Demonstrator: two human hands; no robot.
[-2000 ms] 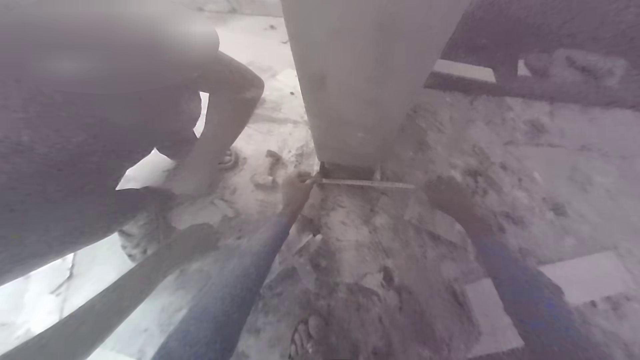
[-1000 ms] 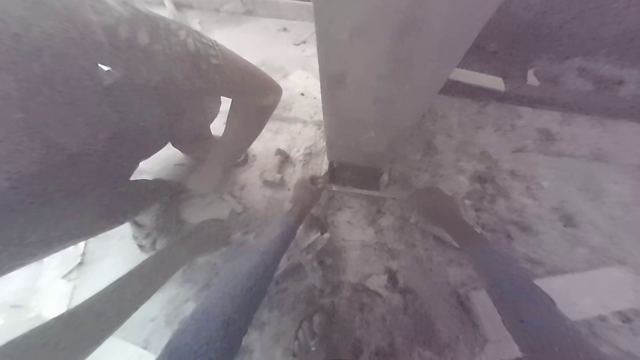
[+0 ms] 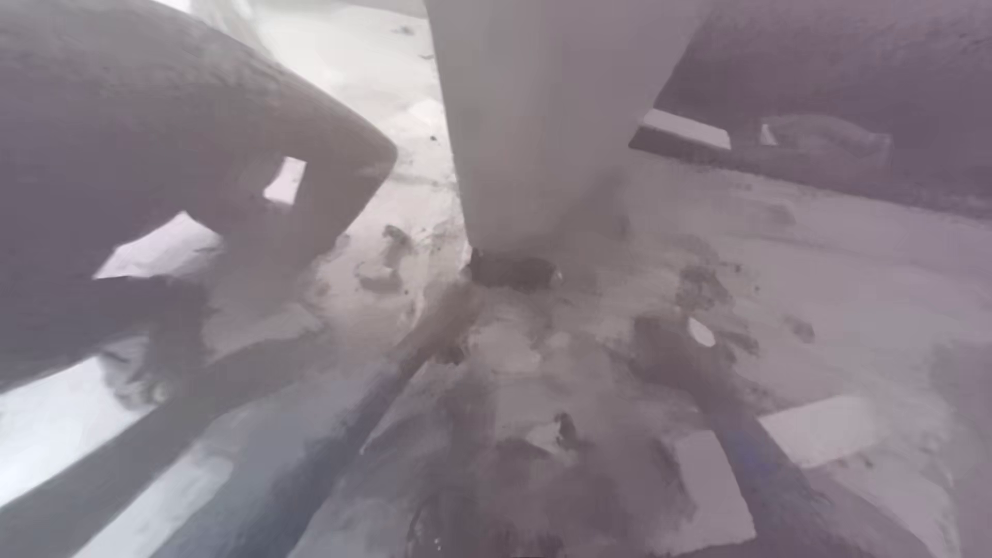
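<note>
A pale, smooth column [image 3: 542, 116] tapers down to the rough, dirty floor, with a dark gap [image 3: 511, 271] at its foot. My left hand [image 3: 453, 306] is blurred and lies just left of and below that gap. Over to the right, my right hand [image 3: 666, 341] is low above the floor, with a small pale oval spot [image 3: 701, 332] at its edge; what that spot is cannot be told. Blur hides the fingers of both hands and anything in them. Both of my forearms are in bluish sleeves.
A co-worker [image 3: 155, 155] crouches close on the left, arms bent down toward the floor. Small lumps of debris [image 3: 384, 263] lie left of the column. Flat pale pieces [image 3: 713, 496] are beside my right forearm. A dark raised band [image 3: 814, 167] runs along the upper right.
A thin pale strip spanned the space between my hands at the column's foot in both earlier frames; it no longer shows there. The dark gap shows more than it did two seconds ago.
</note>
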